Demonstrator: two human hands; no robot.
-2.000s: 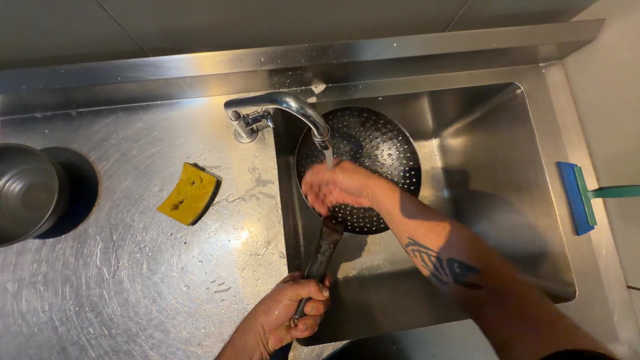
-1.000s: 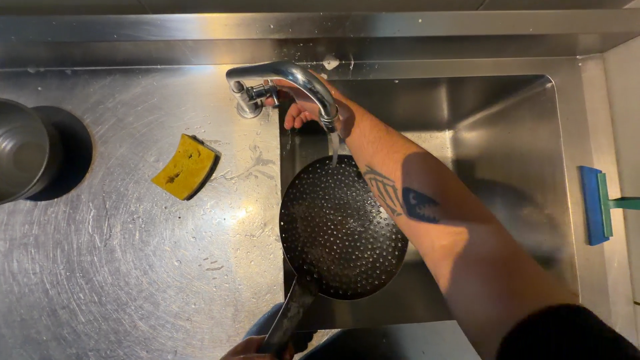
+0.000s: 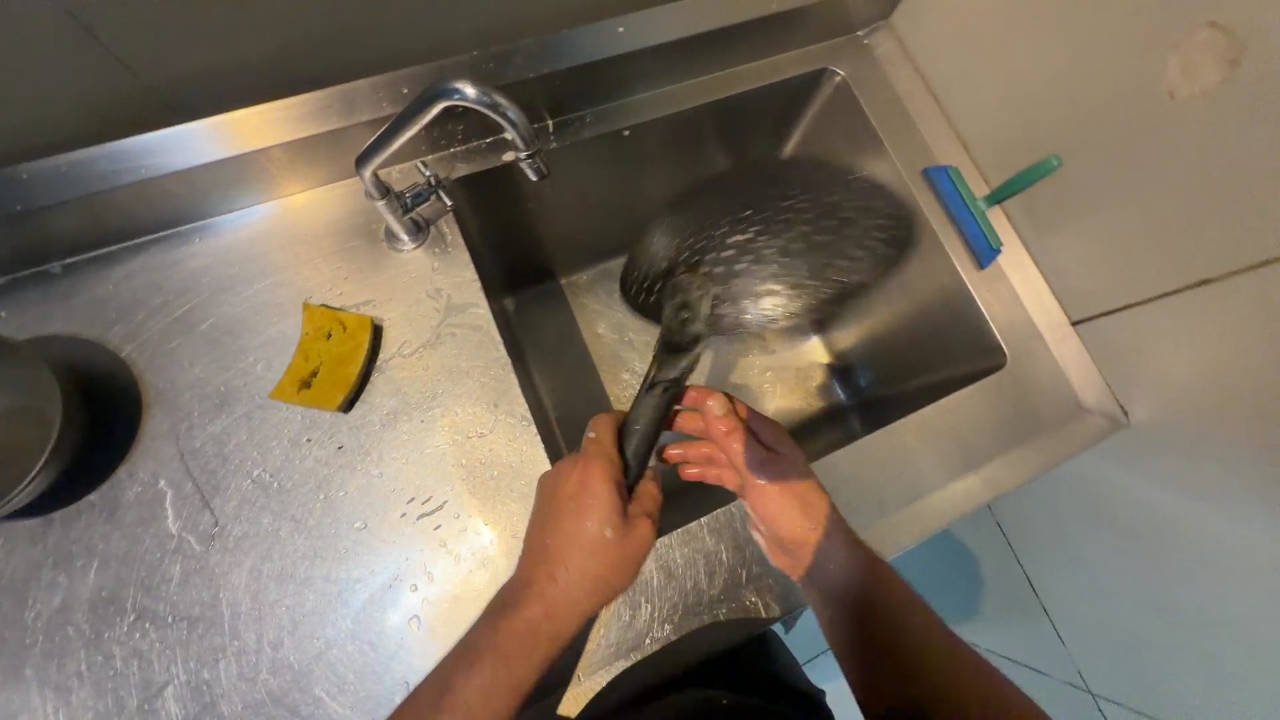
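Observation:
A dark perforated pan [image 3: 780, 245], blurred by motion, is held over the steel sink basin [image 3: 560, 400]. My left hand [image 3: 590, 510] is closed around its black handle. Just right of the handle is my right hand [image 3: 755, 465], palm up with its fingers spread and slightly bent; it looks wet and holds nothing. Whether its fingertips touch the handle I cannot tell. The chrome faucet [image 3: 465, 95] stands behind the basin's left corner, and no stream shows under its spout.
On the wet steel counter [image 3: 250, 560] lies a yellow sponge [image 3: 325, 357]. A grey metal pot [image 3: 25, 425] stands at the far left. A blue and green squeegee [image 3: 965, 215] rests on the sink's right rim.
My right hand has left the faucet valve and come down beside the pan's handle. The running water has stopped. The pan has moved away from under the spout, to the right. The view has tilted.

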